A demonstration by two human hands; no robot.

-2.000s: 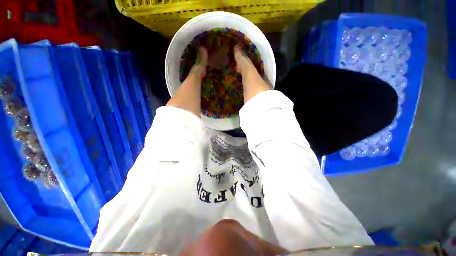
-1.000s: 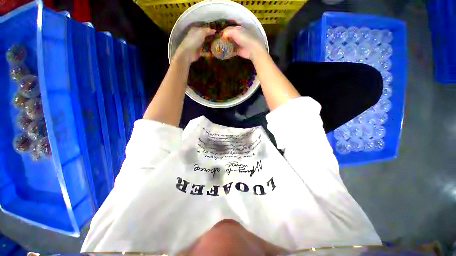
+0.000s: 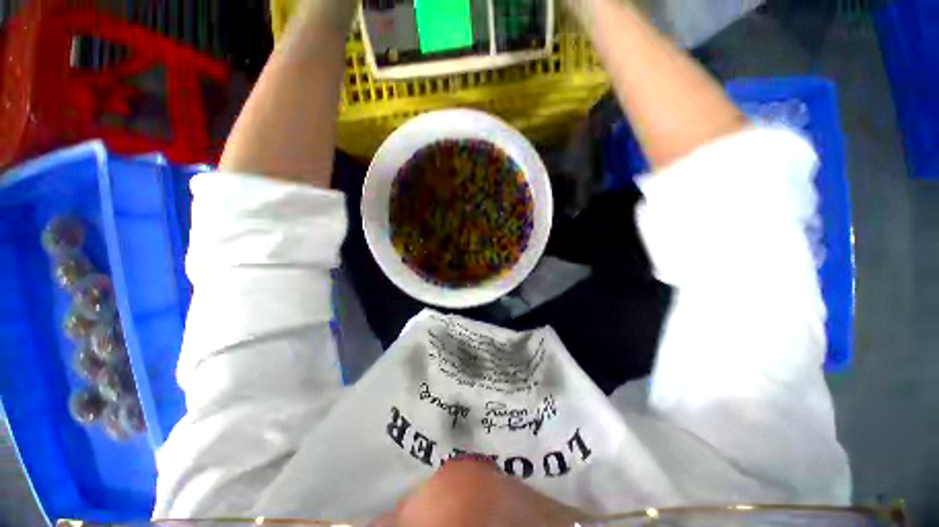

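Both my forearms reach forward past the top edge of the picture, and my left hand and my right hand are beyond it, so what they hold is hidden. Between the forearms, the digital scale (image 3: pixel 396 33) with a bright green display sits on the yellow crate (image 3: pixel 474 103), its far part cut off. The white bucket (image 3: pixel 379 221) stands between my knees, with multicoloured beads (image 3: pixel 461 211) massed in it. Several speckled filled balls (image 3: pixel 93 293) lie in the left blue bin (image 3: pixel 62 412).
The right blue bin (image 3: pixel 839 257) holds clear hollow balls (image 3: pixel 783 113), partly hidden behind my right sleeve. A red openwork plastic frame (image 3: pixel 190 93) stands at the upper left. Another blue bin (image 3: pixel 916 93) is at the upper right edge. Grey floor shows at the right.
My hands were in the beads, then held a speckled ball over the bucket; now both arms have stretched forward out of view. The view has shifted, bringing the scale into sight.
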